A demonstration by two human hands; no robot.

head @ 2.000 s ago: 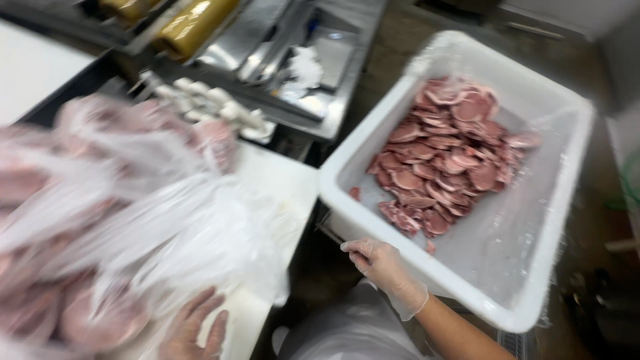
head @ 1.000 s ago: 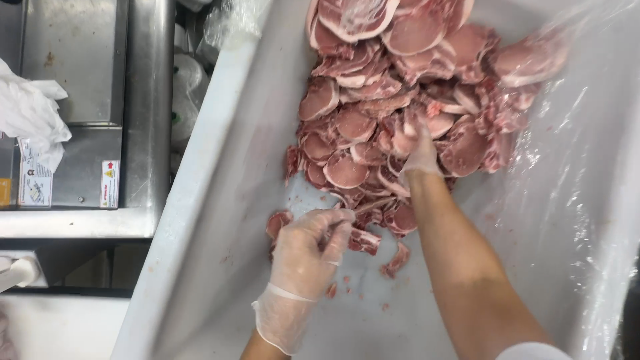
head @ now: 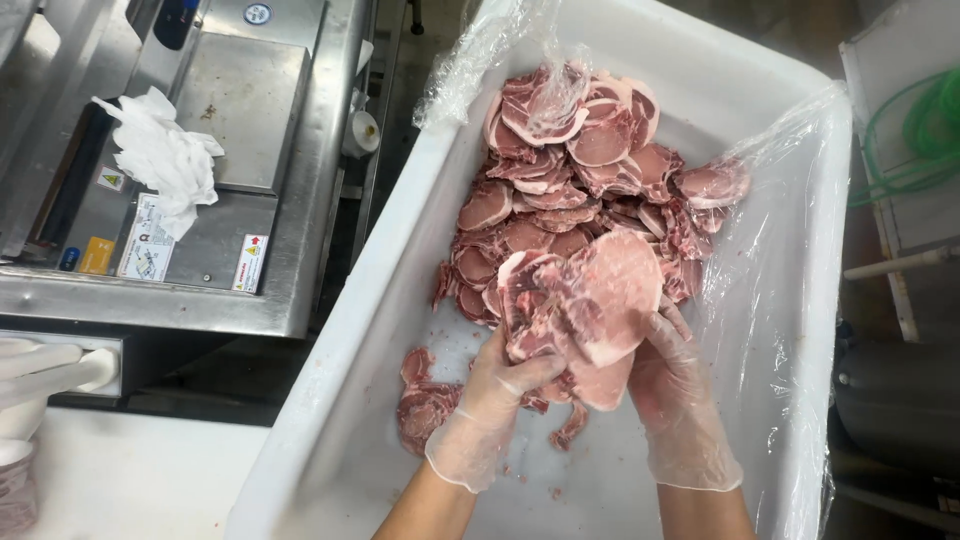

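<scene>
Both hands wear clear plastic gloves and hold several raw pork chops [head: 611,292] between them, above the white plastic tub [head: 360,300]. My left hand [head: 491,397] grips their left side, thumb on top. At the right edge, my right hand [head: 675,390] supports the chops, its palm partly under them and some fingers hidden. Just beyond lies a heap of sliced pork chops [head: 555,199] on the tub's floor. A separate piece of meat [head: 426,409] rests left of my left hand, and a small scrap [head: 570,426] lies between my hands.
Clear plastic film [head: 765,300] clings to the tub's right wall and upper corners. At the left stands a stainless steel machine [head: 247,112] with a crumpled white cloth or paper [head: 169,154] on it. A white work surface [head: 142,472] is at lower left, and a green hose [head: 922,135] at far right.
My hands, in the heap one second ago, now hold several chops raised over the tub. Two seconds ago both hands were outside the tub's interior. The view has shifted considerably.
</scene>
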